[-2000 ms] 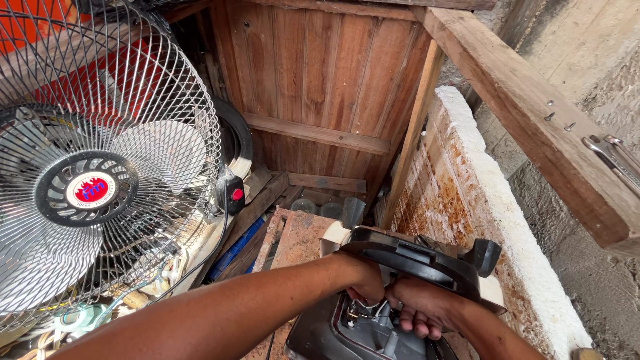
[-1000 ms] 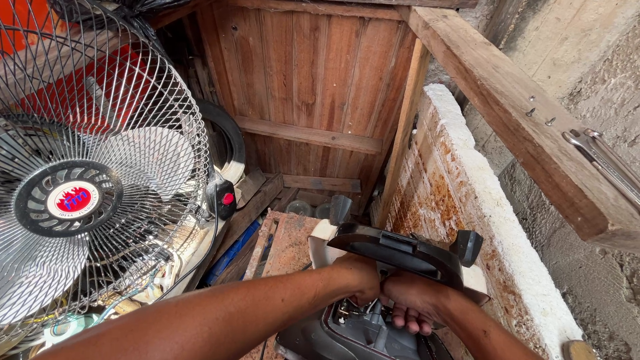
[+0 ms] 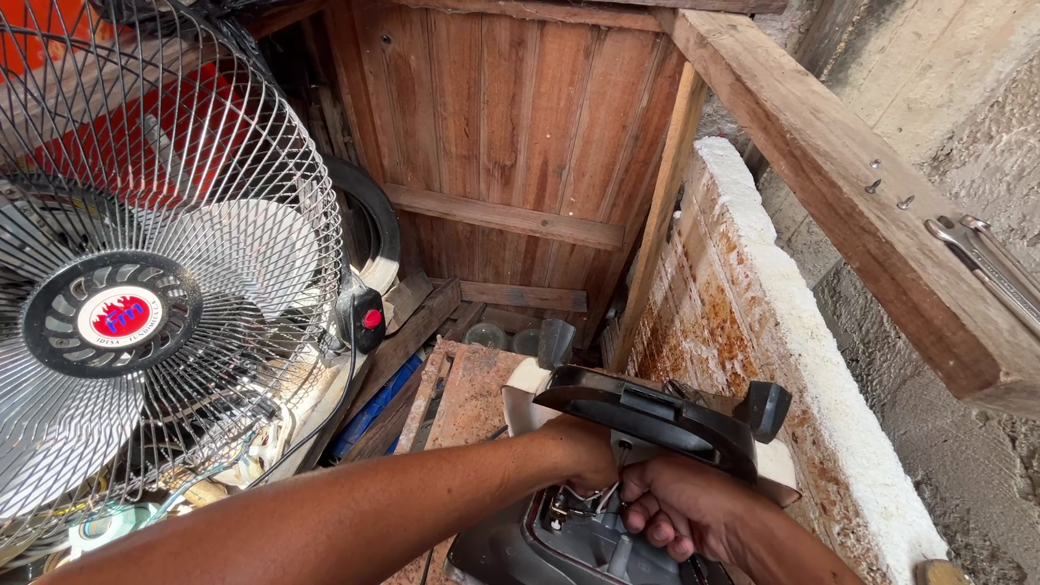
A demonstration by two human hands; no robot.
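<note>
An appliance with a dark plastic shell stands on a rusty worktop at the lower centre. Its black handle part (image 3: 650,410) is raised, with cream housing (image 3: 526,396) around it, over an opened grey base (image 3: 597,546) holding thin wires (image 3: 605,497) and a small metal fitting (image 3: 557,510). My left hand (image 3: 581,455) reaches under the black part, its fingertips largely hidden beside the wires. Close to its right, my right hand (image 3: 670,508) has curled fingers, with thumb and forefinger at the wires. Whether either hand grips a wire is unclear.
A metal-caged fan (image 3: 114,313) fills the left side, near a switch box (image 3: 361,319) on a cable. A wooden beam (image 3: 853,195) at right bears screws (image 3: 873,187) and wrenches (image 3: 991,264). Below it leans a stained white foam slab (image 3: 780,325).
The raised black part and cream housing have tilted slightly, with more of the opening showing between my hands. Both hands have stayed at the opening. The view has shifted a little.
</note>
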